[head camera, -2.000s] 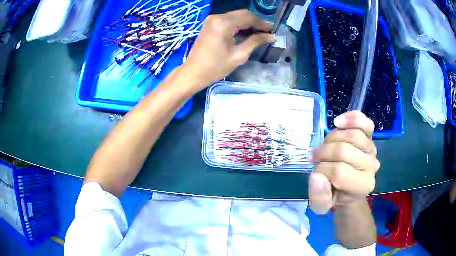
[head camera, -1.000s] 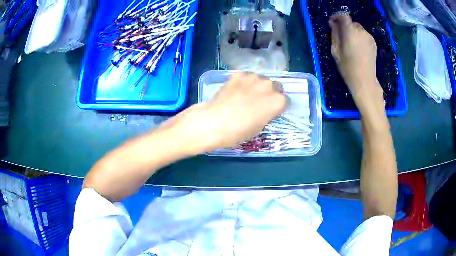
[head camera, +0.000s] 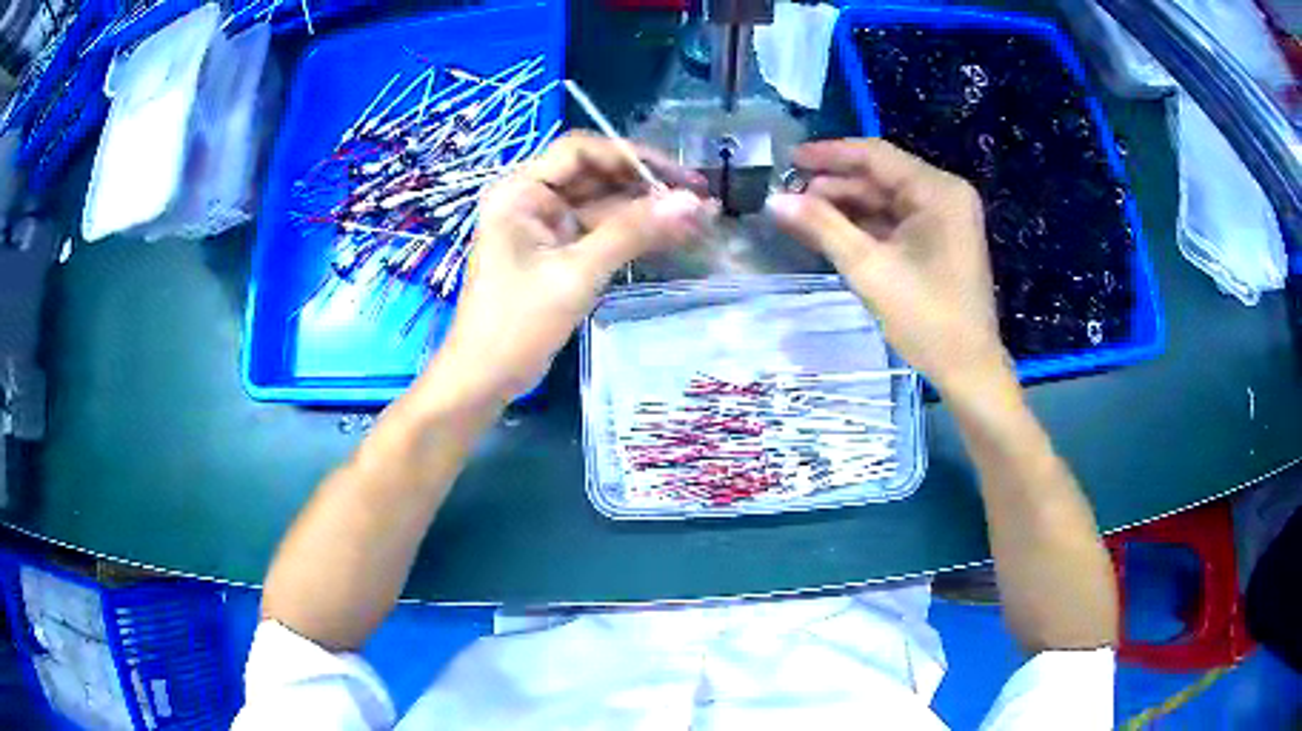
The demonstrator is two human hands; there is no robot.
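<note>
My left hand [head camera: 571,236] holds a thin white wired piece [head camera: 614,136] between thumb and fingers, its white end pointing up and left. My right hand [head camera: 892,229] pinches a tiny dark ring [head camera: 794,182] at its fingertips. The two hands face each other on either side of the metal press fixture [head camera: 731,172], which has a dark vertical slot, and do not touch each other. The press ram [head camera: 731,43] is above it. The clear plastic box [head camera: 593,429] in front holds red and white pieces on a white liner.
The left blue tray [head camera: 336,374] holds a crisscross heap of pieces. The right blue tray [head camera: 1142,321] is filled with tiny black parts. Stacked clear boxes [head camera: 172,129] stand far left, others [head camera: 1221,200] far right. A white slip [head camera: 795,54] lies beside the press. A red stool [head camera: 1192,586] is below right.
My left hand moved from over the clear box up to the left side of the fixture, now with a piece. My right hand left the right tray for the fixture's right side; earlier it gripped the lever.
</note>
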